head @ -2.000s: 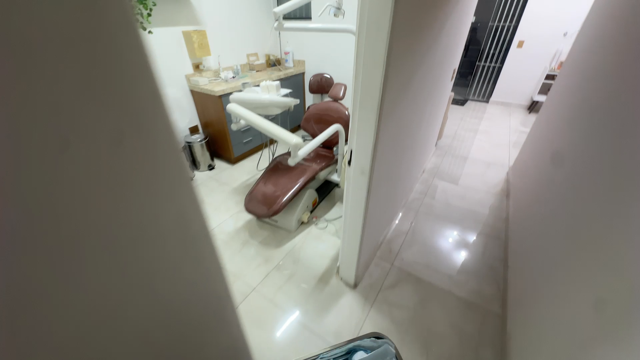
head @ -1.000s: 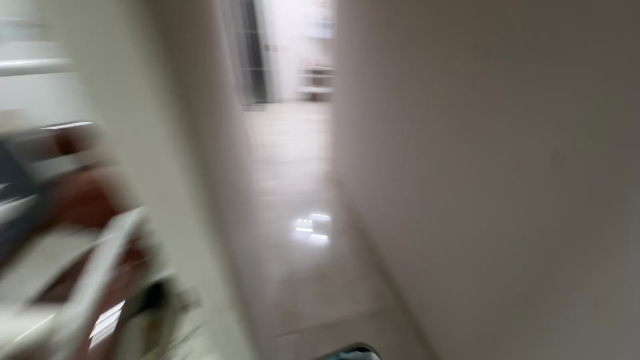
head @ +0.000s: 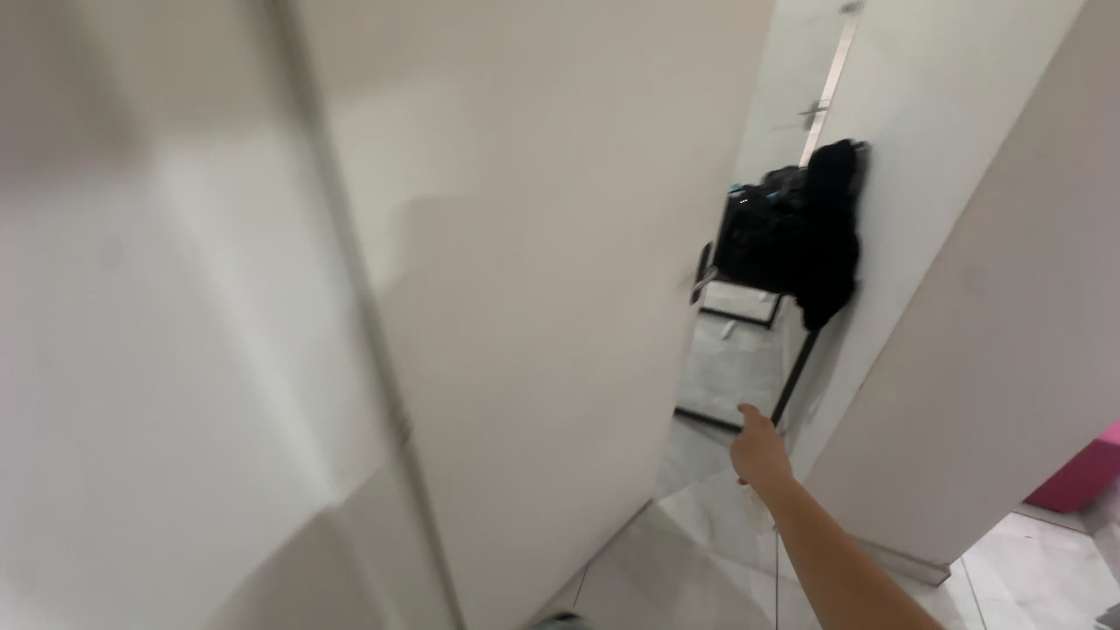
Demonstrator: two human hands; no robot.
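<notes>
My right hand [head: 759, 448] reaches in from the lower right, over the tiled floor at the doorway. It touches nothing that I can see, and blur hides how its fingers are set. Up and to the left of it, a metal lever handle [head: 704, 275] sits on the edge of a partly open white door [head: 542, 289]. Beyond the door, dark clothing or bags [head: 787, 232] lie heaped on a black-framed piece of furniture [head: 794, 376]. My left hand is out of view.
A white wall [head: 954, 289] ends in a corner with a baseboard right of the doorway. Behind this corner a pink object [head: 1081, 472] stands at the right edge. Another door handle [head: 815, 112] shows farther back. At the bottom edge is a rounded object [head: 563, 620], cut off.
The view has swung from the corridor and the room with a dental chair to a partly open door. My right hand has come into view.
</notes>
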